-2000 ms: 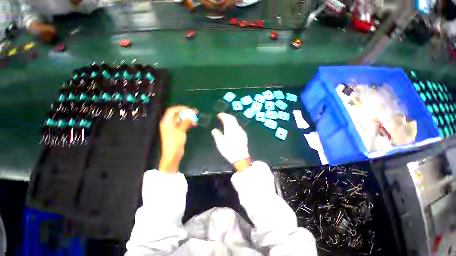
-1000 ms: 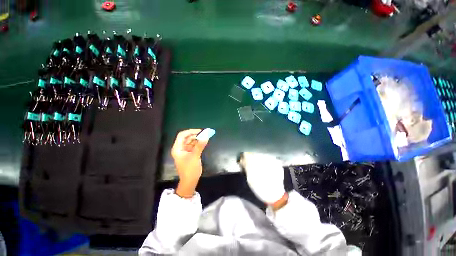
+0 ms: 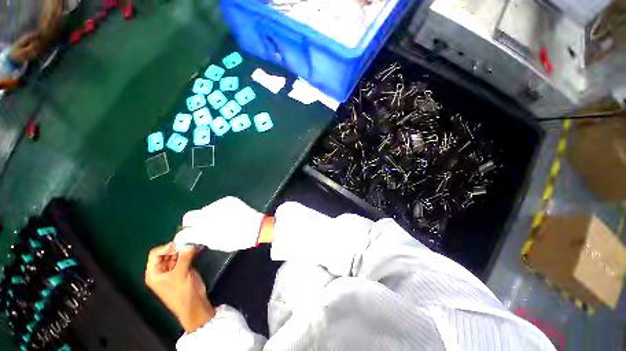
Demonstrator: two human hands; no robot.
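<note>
My bare left hand (image 3: 176,282) and my gloved right hand (image 3: 223,225) meet over the bench's near edge. My left fingers hold a small pale teal part (image 3: 184,247), mostly covered by the fingertips. My right fingertips touch the same spot; whether they grip it is hidden. Loose teal square parts (image 3: 217,99) lie grouped further up the bench. Clear square plates (image 3: 203,157) lie just nearer than them. Clamped assemblies (image 3: 42,301) of teal parts in black clips stand on the black tray (image 3: 103,312) at lower left.
An open black bin (image 3: 508,206) of loose binder clips (image 3: 412,144) is right of my lap. A blue tote (image 3: 292,49) with whitish bags stands at the top, white slips (image 3: 269,81) beside it. Grey equipment (image 3: 480,58) is upper right; a cardboard box (image 3: 576,253) is far right.
The view has swung right, showing more of the clip bin and less of the tray. My right hand, apart from the left one second ago, now meets it at the teal part.
</note>
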